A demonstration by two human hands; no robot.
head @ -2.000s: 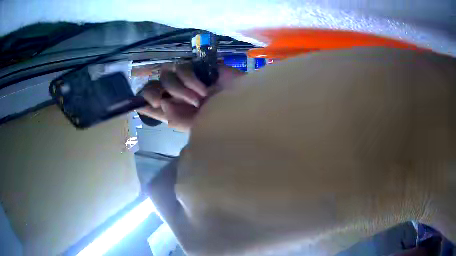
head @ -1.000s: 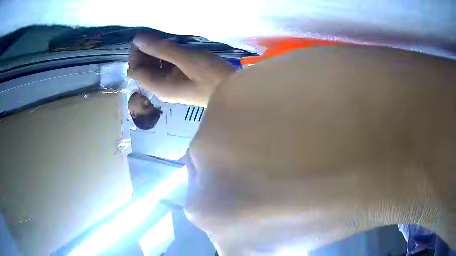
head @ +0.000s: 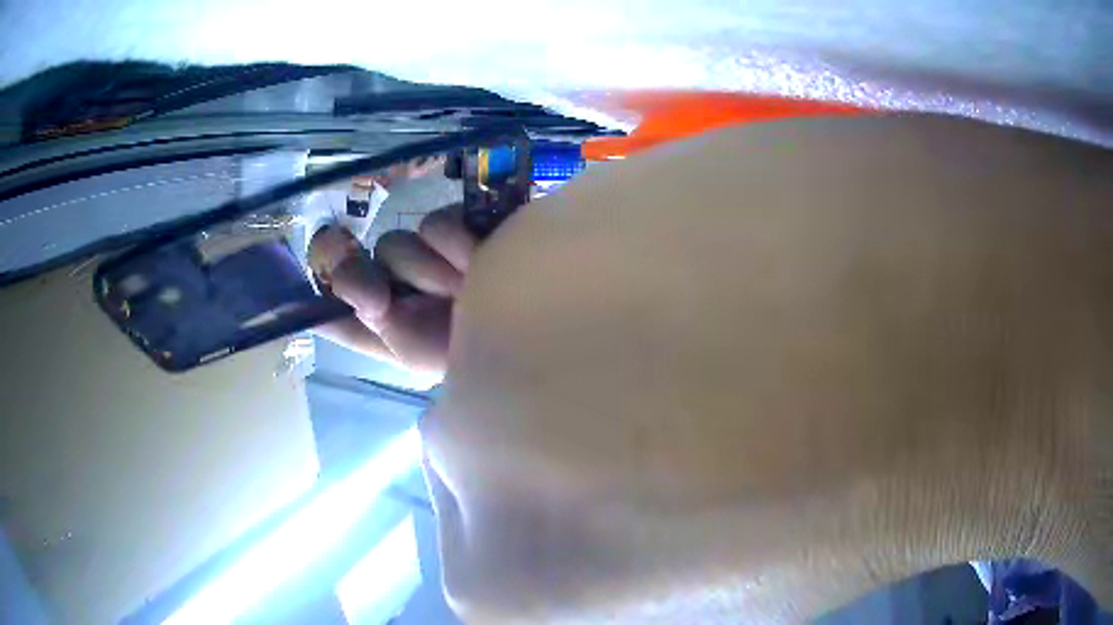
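Note:
A dark phone-like housing (head: pixel 214 299), flat with rounded corners, is tilted at the left. Curled bare fingers grip its right end; which of my hands they belong to cannot be told. A small dark piece with a yellow and blue patch (head: pixel 497 171) stands above these fingers, partly hidden; whether it is held is unclear. A large blurred stretch of bare skin, a hand or forearm very near the lens, fills the centre and right and hides the rest of the hand. Whether both hands are in view cannot be told.
The view looks upside down. A beige panel (head: pixel 147 452) is at left, with dark rails or cables (head: pixel 73 165) above. A bright tube light (head: pixel 293 525) shines below. An orange band (head: pixel 720 116) and white material (head: pixel 366 37) cross the top. A small blue item (head: pixel 558 161) is behind.
One second ago the fingers were raised and no housing showed; now the housing and patched piece show at the fingers. The housing sits slightly lower and further left than two seconds ago.

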